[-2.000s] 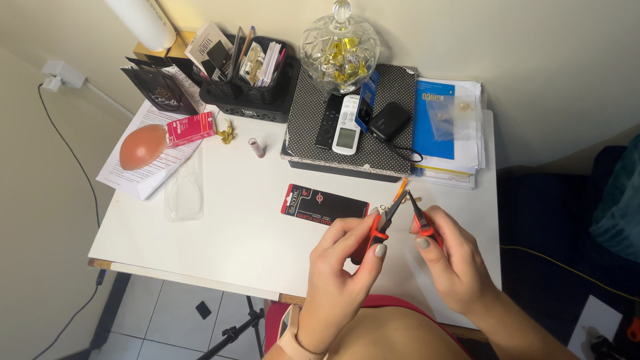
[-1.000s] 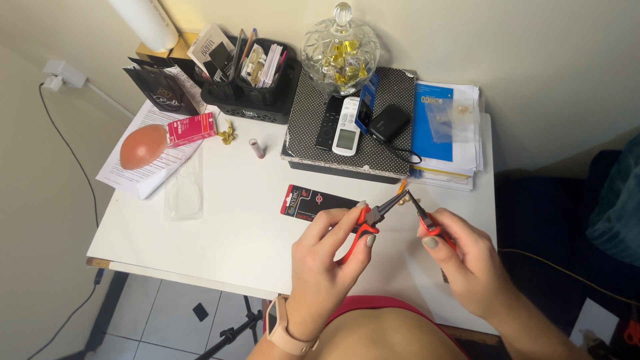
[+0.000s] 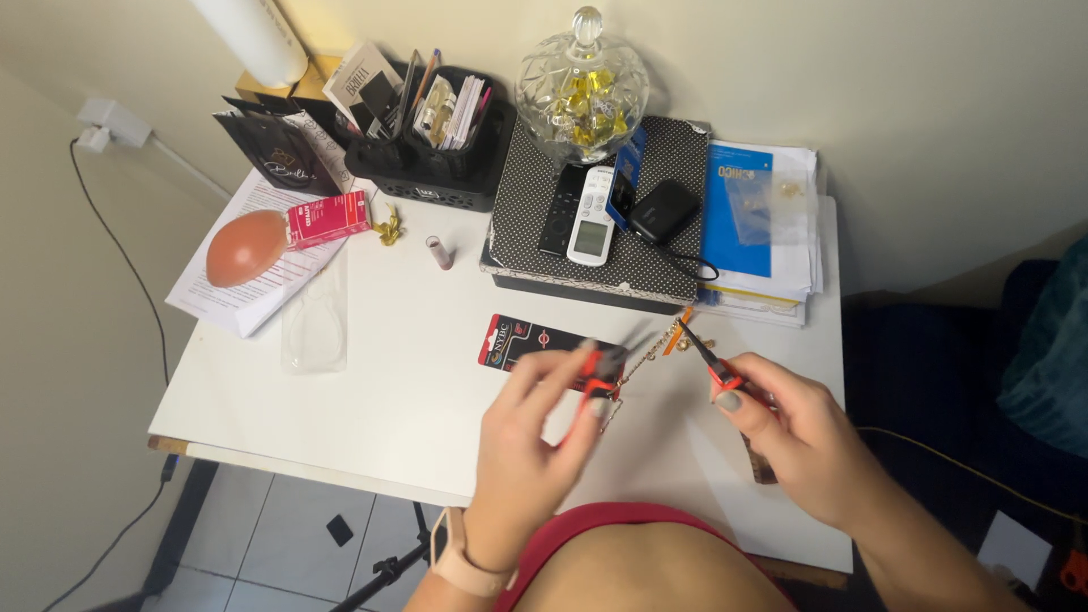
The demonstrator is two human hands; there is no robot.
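My left hand [image 3: 531, 429] holds red-handled pliers [image 3: 605, 367], blurred, with the jaws pointing up and right. In my right hand [image 3: 786, 421] is a second pair of red-handled pliers [image 3: 710, 359], its thin dark jaws pointing up and left. A gold-coloured chain [image 3: 650, 353] hangs from the tips of the right pliers down to the left, passing by the left pliers. Behind it lie a small orange strip [image 3: 677, 333] and some small gold-coloured pieces [image 3: 697, 344]. A black and red card package [image 3: 514, 340] rests on the white table [image 3: 399, 374], partly covered by my left hand.
A dotted box [image 3: 527, 212] bears a glass jar [image 3: 544, 93], a white remote control [image 3: 592, 217] and a black case [image 3: 665, 211]. Papers [image 3: 799, 246] lie to its right. A black organizer [image 3: 476, 183], a lipstick-like tube [image 3: 439, 253], a pink box [image 3: 327, 221] and a clear plastic package [image 3: 314, 327] are further left.
My left hand with its pliers has moved left and away from the right pliers; their tips were close together before. The chain now shows stretched down from the right pliers.
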